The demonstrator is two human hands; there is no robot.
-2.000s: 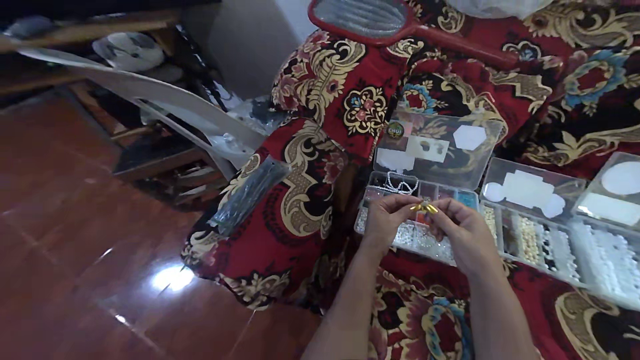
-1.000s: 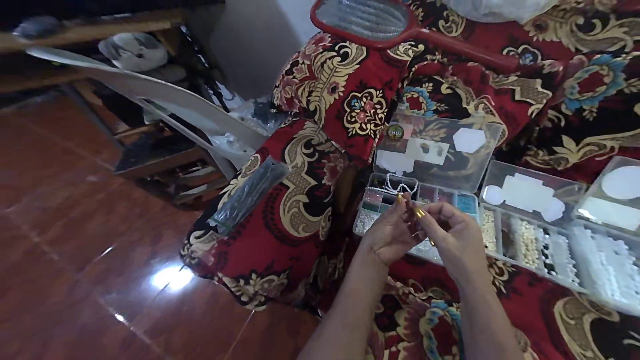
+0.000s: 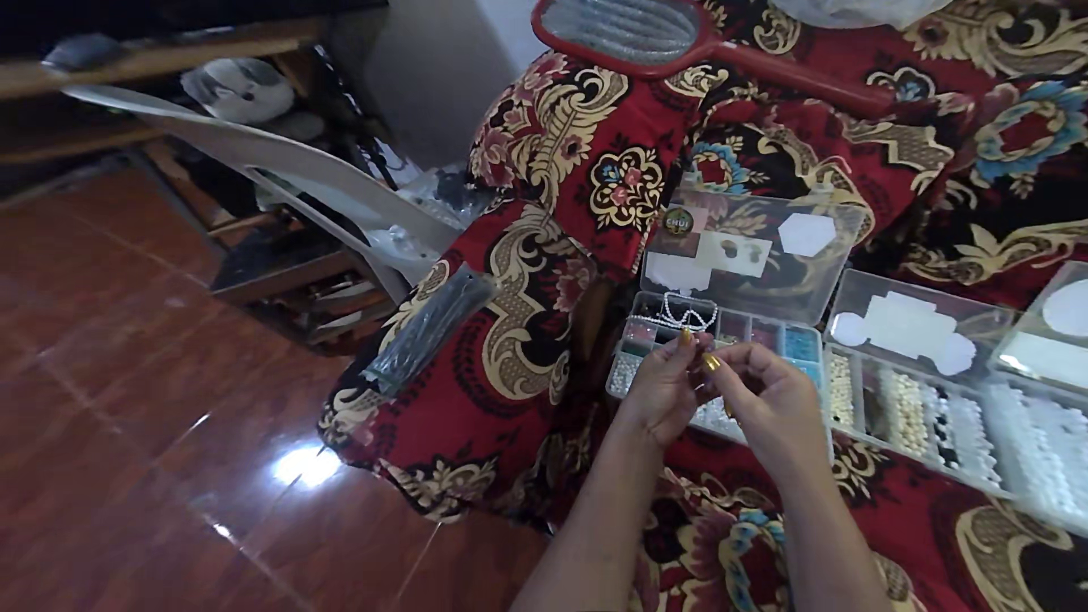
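Note:
My left hand (image 3: 667, 382) and my right hand (image 3: 761, 395) meet fingertip to fingertip over a clear plastic compartment box (image 3: 820, 344) of beads. Gold-coloured nails show on both. Something tiny may be between the fingertips, too small to make out. A white bead strand (image 3: 687, 314) lies in the box's upper left compartments, beside my left fingers. White or clear beads (image 3: 625, 372) fill a lower left compartment and blue ones (image 3: 801, 344) sit at the right. The raised lid (image 3: 765, 276) carries paper pieces and a round sticker.
Two more bead boxes (image 3: 922, 306) (image 3: 1041, 340) stand open at the right on the red patterned sofa cover (image 3: 527, 340). A plastic packet (image 3: 429, 331) lies left of the hands. Behind are a red electric swatter (image 3: 629, 38) and a plastic bag (image 3: 858, 7). A pale plastic chair (image 3: 255, 161) stands at the left.
Two seconds ago the fingertips met farther to the right over the box. My left hand has since turned, and its fingers are more curled. The boxes have stayed where they were.

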